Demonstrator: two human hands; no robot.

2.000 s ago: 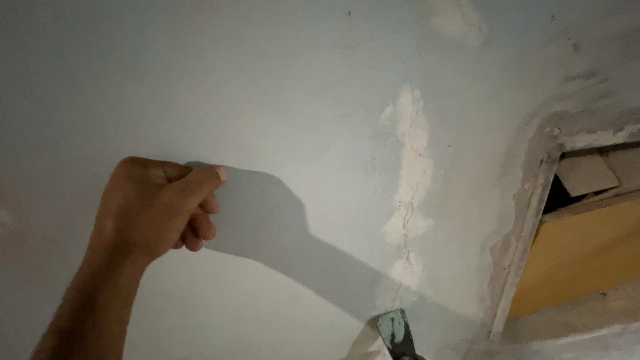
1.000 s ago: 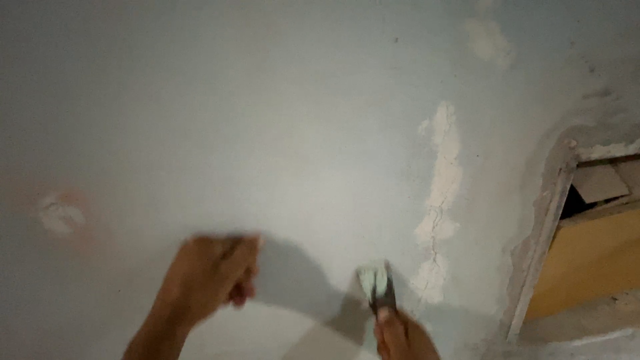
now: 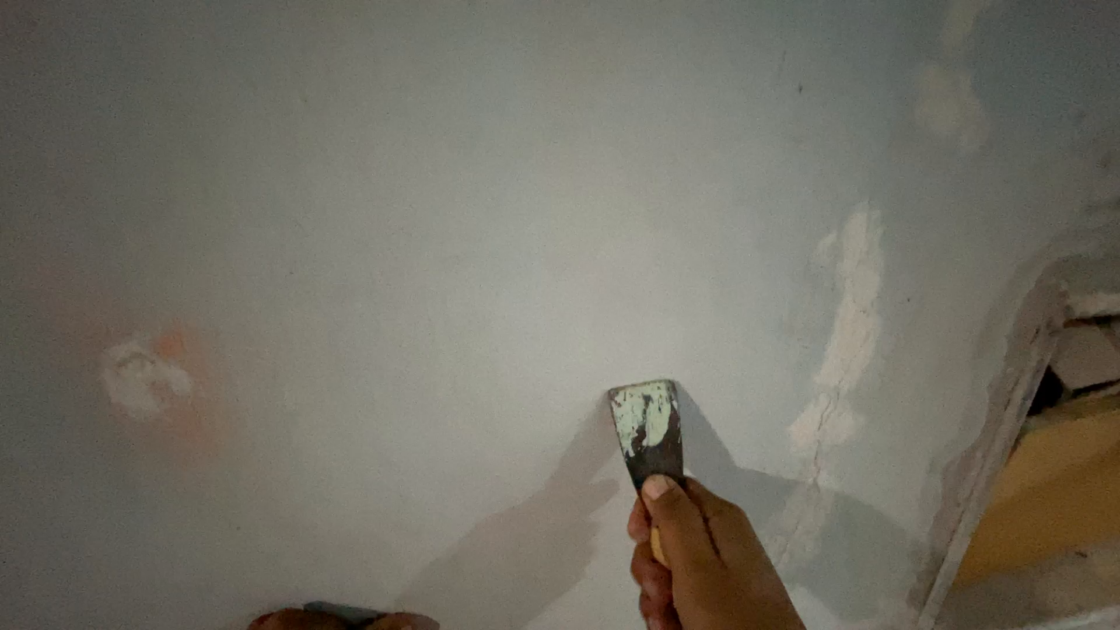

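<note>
My right hand [image 3: 700, 551] grips a putty knife [image 3: 647, 424] by its handle, at the lower middle right. The blade points up at the painted wall [image 3: 490, 262] and carries pale green-white smears over dark metal; its tip appears to be at the wall. At the bottom edge only the top of my left hand [image 3: 346, 619] shows, with a thin dark grey edge of something [image 3: 341, 610] between its fingers; what that is I cannot tell. Right of the knife runs a whitish filler patch [image 3: 857, 306] with a crack through it.
On the left of the wall lies a rough white patch [image 3: 144, 381] with orange-pink around it. Another pale patch [image 3: 952, 105] sits at the upper right. At the right edge is a recess with a rough plaster border [image 3: 989, 472] and a yellow-brown panel [image 3: 1050, 490] inside.
The putty knife, at the bottom edge earlier, is now farther up in view with my right hand on it. My left hand has dropped to the bottom edge. The view has shifted left.
</note>
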